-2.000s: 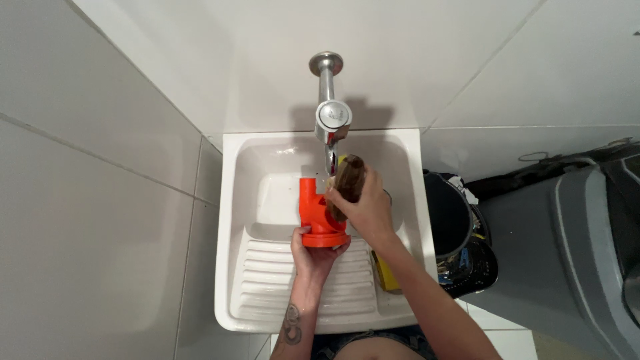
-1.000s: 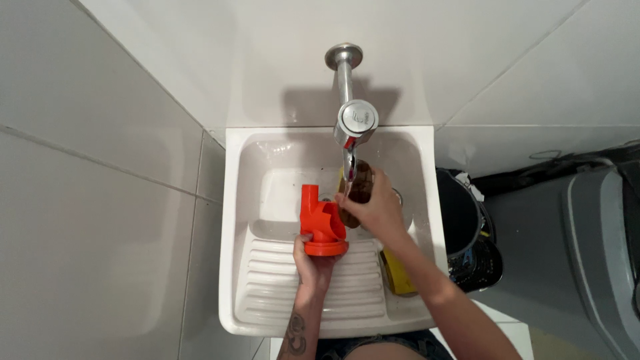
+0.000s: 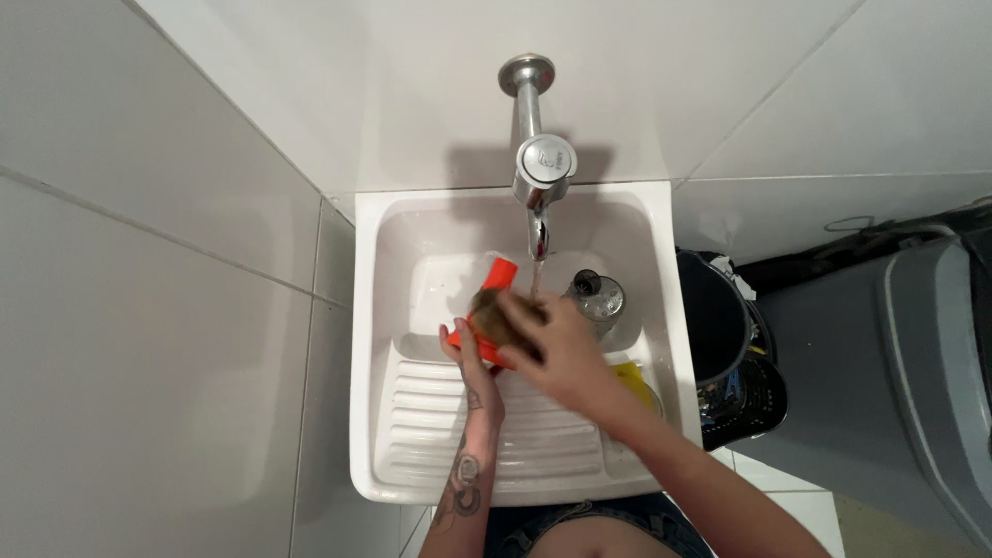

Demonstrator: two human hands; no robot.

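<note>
My left hand [image 3: 474, 358] holds an orange-red plastic fitting [image 3: 500, 273] with a short tube, tilted over the basin of a white laundry sink [image 3: 372, 457]. Against the fitting, my right hand [image 3: 554, 341] presses a brown scrubbing sponge or pad [image 3: 496, 318], blurred and partly hidden by the fingers. A thin stream of water [image 3: 537, 279] runs from the chrome tap [image 3: 542, 167] just behind my right hand. To the right of that hand, a clear container with a dark round spout [image 3: 598, 298] stands in the basin.
Something yellow [image 3: 635, 384], perhaps a sponge, lies at the sink's right edge, partly behind my right forearm. A black bucket [image 3: 709, 318] and a black perforated basket [image 3: 756, 411] stand right of the sink, beside a large grey bin [image 3: 837, 372]. Tiled walls enclose the left and back.
The sponge or pad has moved from beneath the tap onto the orange-red fitting, which has tilted to the right. The clear container now shows more fully.
</note>
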